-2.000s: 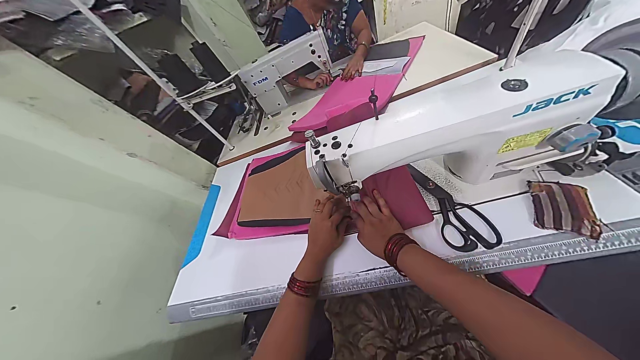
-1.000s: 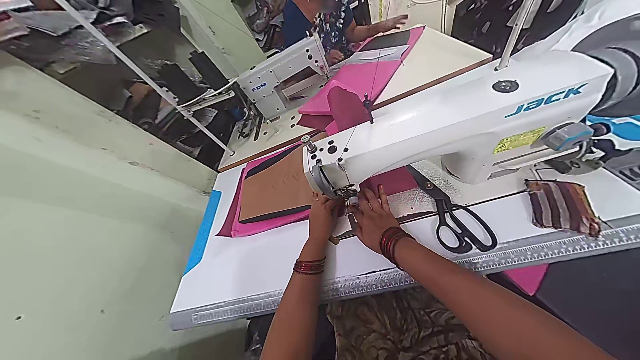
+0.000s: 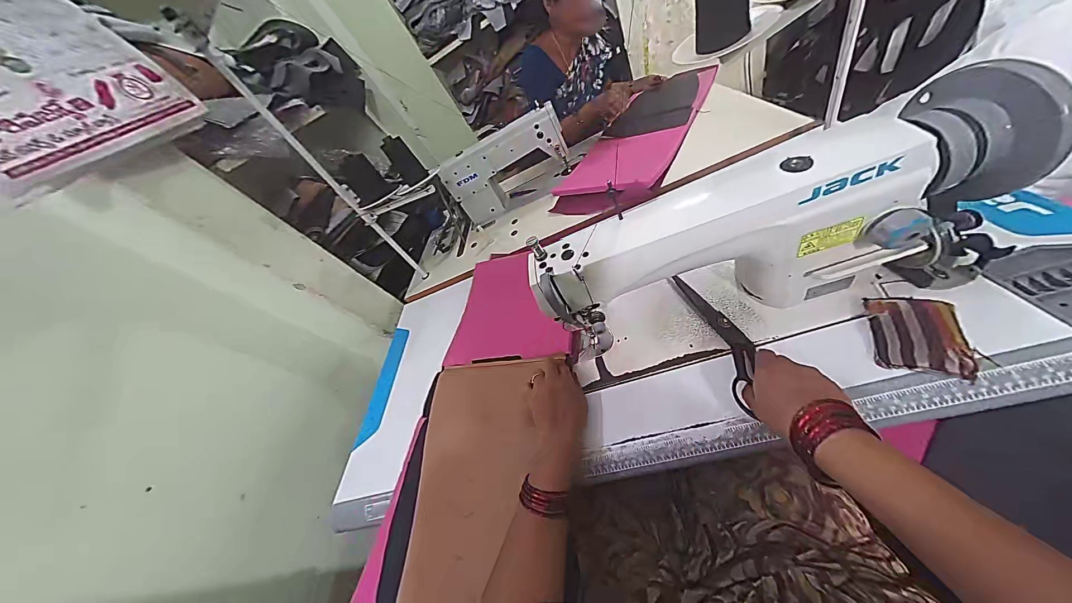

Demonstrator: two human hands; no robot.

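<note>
My left hand (image 3: pixel 556 400) rests on the upper edge of a brown panel (image 3: pixel 473 469), which lies over pink and dark layers and hangs past the table's front edge. Pink fabric (image 3: pixel 507 314) continues beyond it, left of the needle area of a white Jack sewing machine (image 3: pixel 703 226). Black-handled fabric scissors (image 3: pixel 720 322) lie with their blades pointing away under the machine arm. My right hand (image 3: pixel 783 389) is closed around their handles. Whether my left fingers pinch the panel cannot be told.
A striped cloth scrap (image 3: pixel 921 335) lies right of the scissors. A measuring tape strip (image 3: pixel 687 444) runs along the front edge of the table. Behind, a person (image 3: pixel 569 75) handles pink and dark fabric (image 3: pixel 636 151) at a second sewing machine (image 3: pixel 502 167).
My right hand has left the needle area and taken hold of the scissors at the right. The brown panel has come from beside the needle towards me, with my left hand on it.
</note>
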